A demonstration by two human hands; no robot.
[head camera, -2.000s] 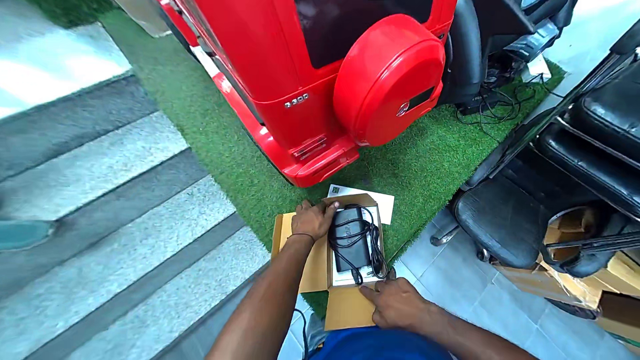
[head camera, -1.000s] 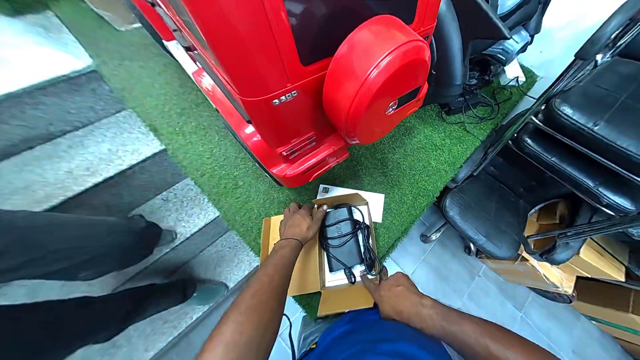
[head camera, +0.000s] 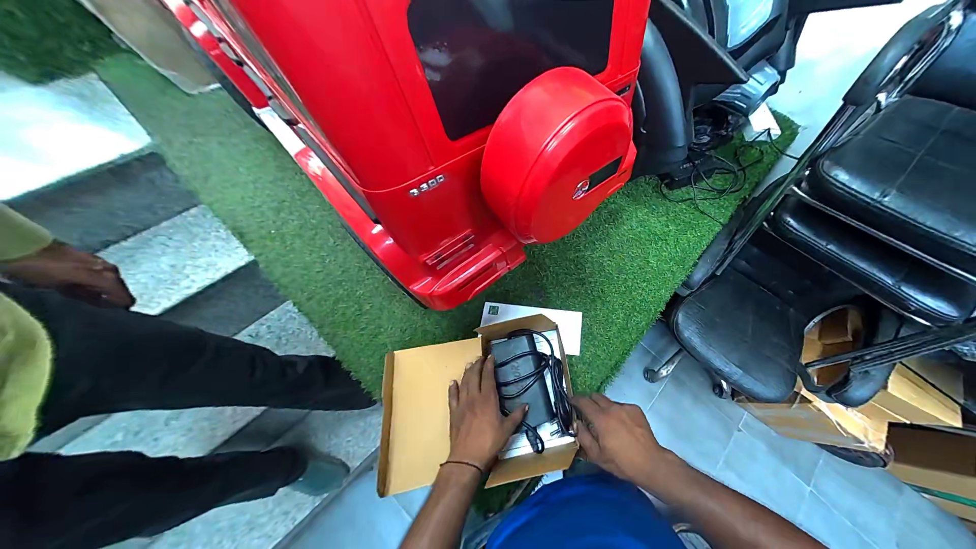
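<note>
An open cardboard box [head camera: 428, 415] stands low in front of me, its lid folded out to the left. Inside lie a black power adapter [head camera: 522, 374] and its coiled black cable [head camera: 560, 389]. My left hand [head camera: 479, 415] rests over the box's left side, its fingers at the adapter's left edge. At the lower right side of the box is my right hand [head camera: 614, 431], fingertips near the cable; its grip is partly hidden. A white printed sheet [head camera: 568, 324] lies on the turf just beyond the box.
A red ride-on toy car [head camera: 457, 191] with a spare wheel cover [head camera: 560, 156] stands on artificial turf [head camera: 259, 198]. Black chairs [head camera: 736, 335] and cardboard boxes [head camera: 839, 419] are at right. Cables [head camera: 709, 179] lie behind the car. A person in dark trousers [head camera: 198, 374] stands at left.
The person at left has come further into view, now with a hand and yellow-green clothing showing. My left hand has moved down from the box's far corner onto its left side.
</note>
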